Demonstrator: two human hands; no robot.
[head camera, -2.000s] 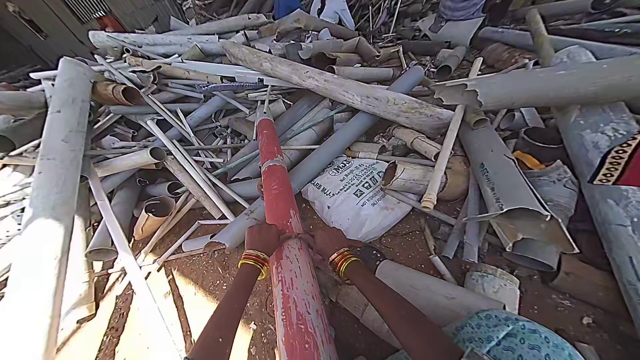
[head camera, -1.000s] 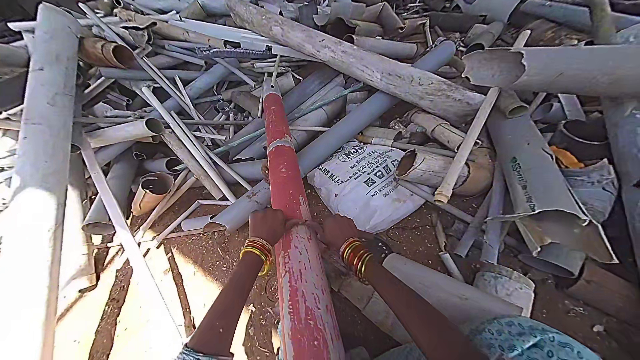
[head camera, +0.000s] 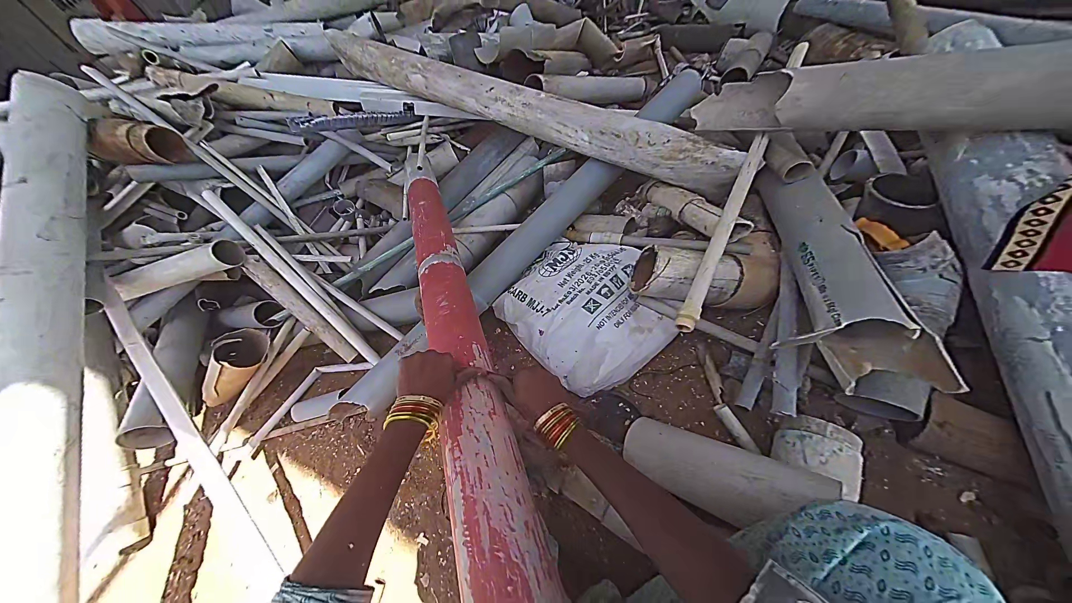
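Observation:
A long red pole (head camera: 456, 310) with worn paint and a grey tip runs from the bottom centre up into a heap of pipes. On its left side my left hand (head camera: 427, 374) grips a thin strand that crosses the pole. My right hand (head camera: 536, 394) is closed at the pole's right side, seemingly on the same strand, though its fingers are partly hidden. Both wrists wear bangles. Just beyond my right hand lies a white printed sack (head camera: 586, 343). A grey pipe (head camera: 553, 205) passes diagonally behind the pole.
Thin white pipes (head camera: 276, 276) lie crossed at left, beside a wide pale pipe (head camera: 42, 335). Split grey pipes (head camera: 846, 260) fill the right side. A short grey pipe (head camera: 729, 469) lies near my right forearm, by a patterned blue cloth (head camera: 871, 553).
Both hands stay beside the red pole throughout. Little else has plainly changed apart from small shifts of the view.

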